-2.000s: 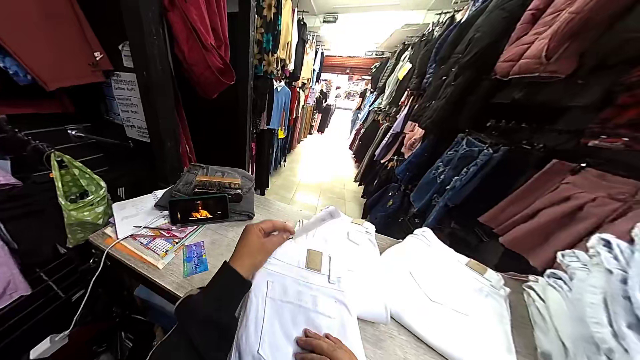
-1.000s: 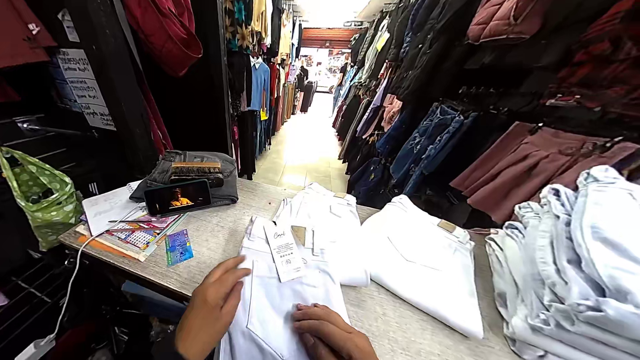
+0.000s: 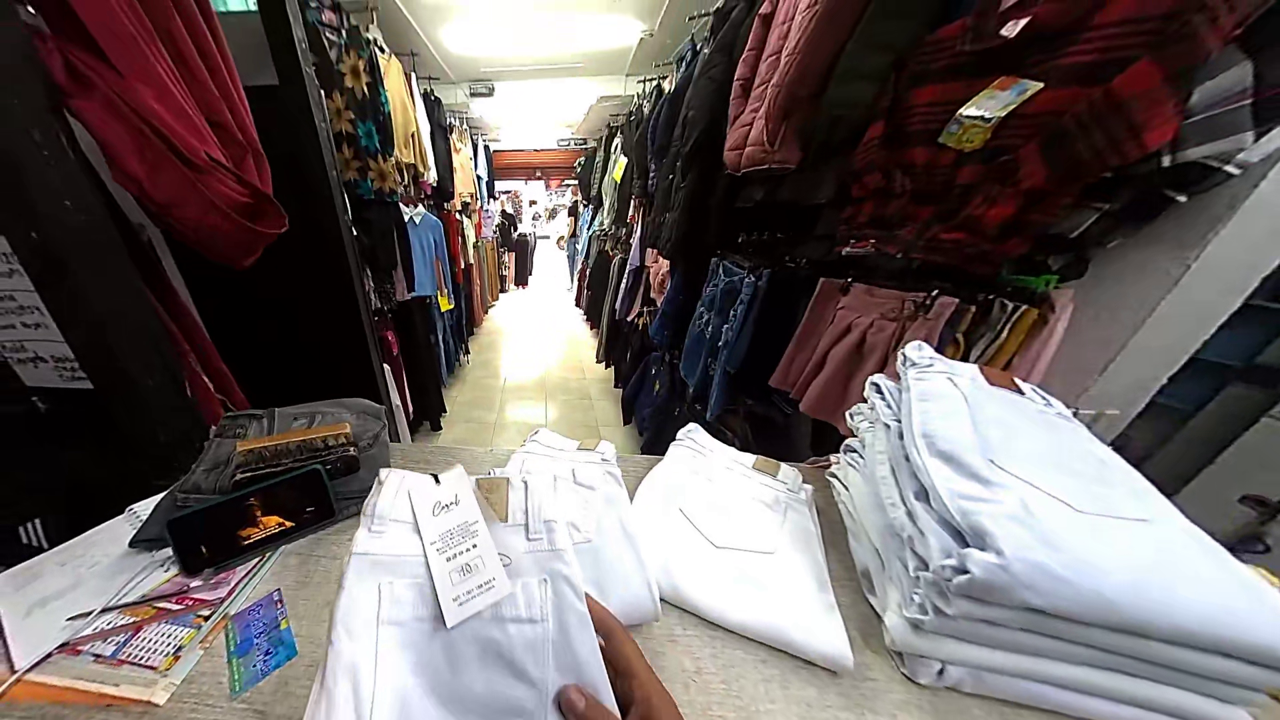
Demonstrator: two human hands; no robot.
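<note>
A folded pair of white jeans (image 3: 460,610) with a printed hang tag (image 3: 458,548) lies across the near edge of the counter. My right hand (image 3: 625,670) grips its right side, thumb on top and fingers beneath. My left hand is out of view. Just behind are other folded white jeans (image 3: 590,520), partly covered by the nearest pair. To their right lies one more folded white pair (image 3: 750,550) with a tan waistband patch.
A tall stack of folded pale jeans (image 3: 1060,560) stands at the right. On the left are a phone (image 3: 252,520), a wooden brush (image 3: 297,450) on folded grey jeans (image 3: 355,420), papers and a blue card (image 3: 261,640). Clothes racks line the aisle beyond the wood-grain counter (image 3: 720,640).
My left hand has left the view. My right hand, which lay on top of the near jeans, now grips their right side. The view has turned to the right.
</note>
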